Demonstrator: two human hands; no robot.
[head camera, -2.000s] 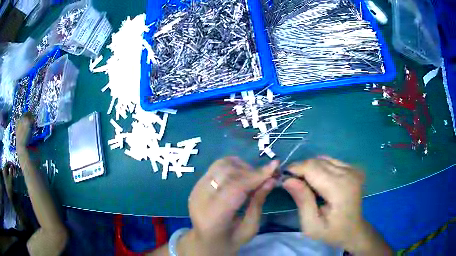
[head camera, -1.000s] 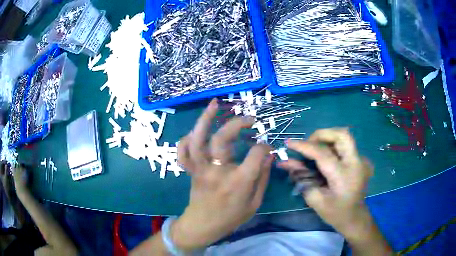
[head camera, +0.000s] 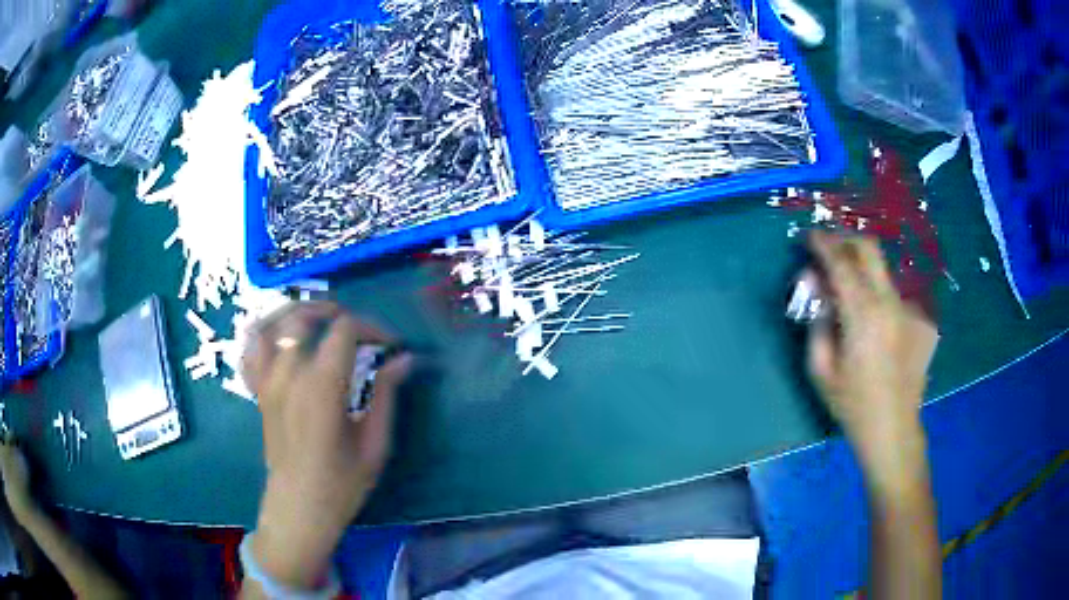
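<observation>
My left hand (head camera: 319, 393) is over the lower end of the pile of white sleeves (head camera: 213, 188). A white piece with dark marks (head camera: 366, 377) shows between its thumb and fingers; whether it is gripped is not clear. My right hand (head camera: 870, 340) is at the right, just below the tangled red leads (head camera: 909, 217). It holds a small tool, whose shiny silver end (head camera: 807, 295) shows at the fingers; the rest is hidden. Sleeved pieces (head camera: 533, 293) lie in a small heap between the hands, below the trays.
Two blue trays stand at the top: short metal parts in the left one (head camera: 387, 240), long leads in the right one (head camera: 692, 193). A digital scale (head camera: 138, 369) lies left. Clear plastic boxes stand upper right (head camera: 900, 70) and upper left (head camera: 117, 106). Another person's arm (head camera: 47, 533) is lower left.
My hands were together over the front of the bench and are now far apart: the left moved left to the sleeves, the right moved right towards the red leads. The whole view has shifted.
</observation>
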